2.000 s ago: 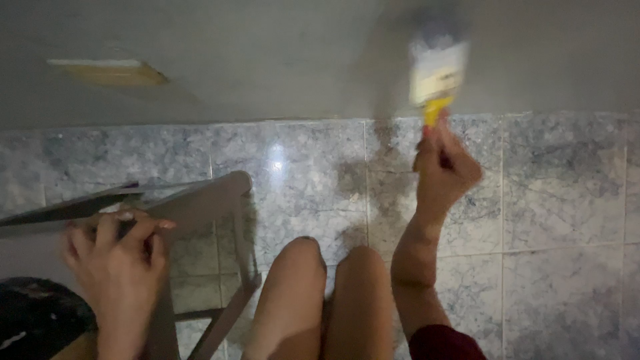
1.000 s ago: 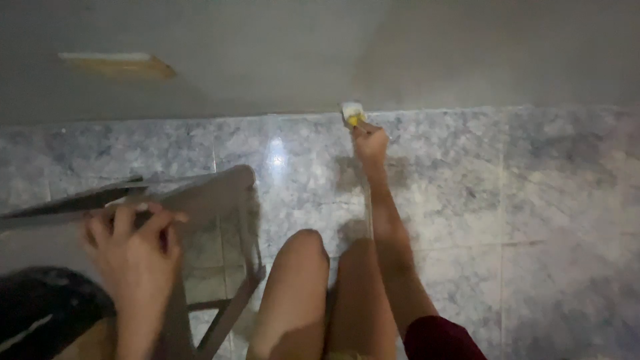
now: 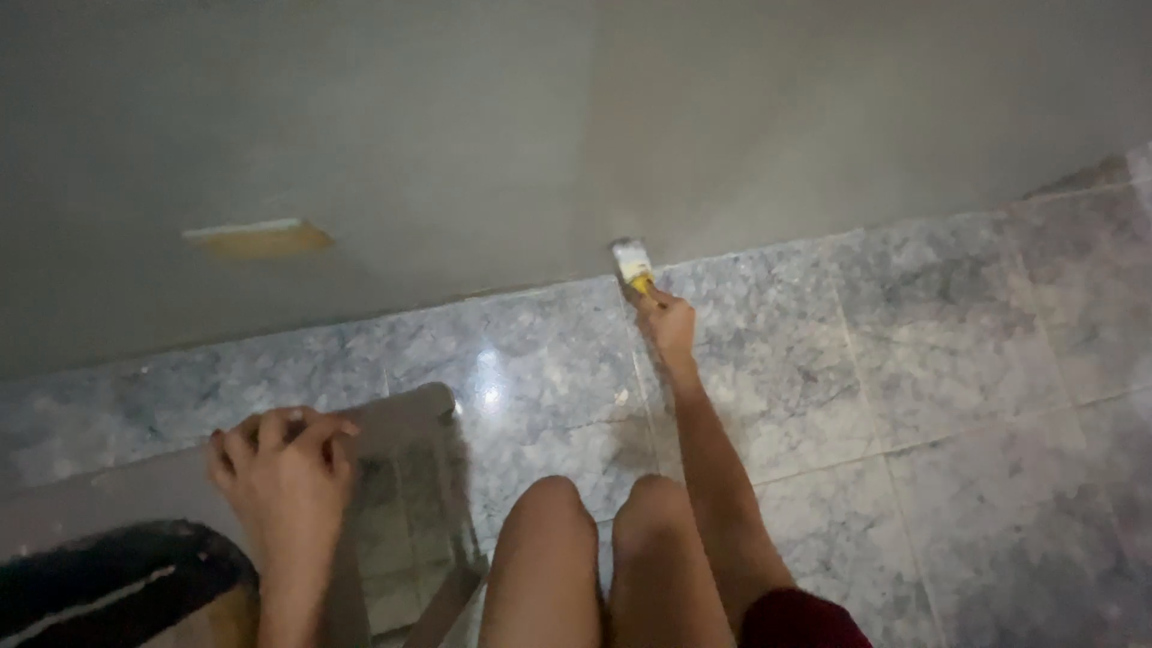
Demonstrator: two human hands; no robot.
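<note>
My right hand (image 3: 668, 326) grips the yellow handle of a paintbrush (image 3: 633, 261), whose bristles point up against the lower part of a grey wall (image 3: 468, 135), just above the floor edge. My left hand (image 3: 286, 468) rests with bent fingers on the edge of a grey-brown stool or small table (image 3: 405, 409); nothing shows in its fingers. Beside my left wrist, at the lower left, is a dark round container (image 3: 126, 576) with a pale streak on it, partly cut off by the frame.
Marbled blue-grey floor tiles (image 3: 774, 360) run along the foot of the wall. A yellowish rectangular patch (image 3: 261, 238) with a pale upper edge shows on the wall at the left. My bare knees (image 3: 551, 522) are between my arms, near the stool's leg.
My right hand has brought the brush from higher up at the right down to the wall's lower edge. My left hand stays at the stool. The view has tilted.
</note>
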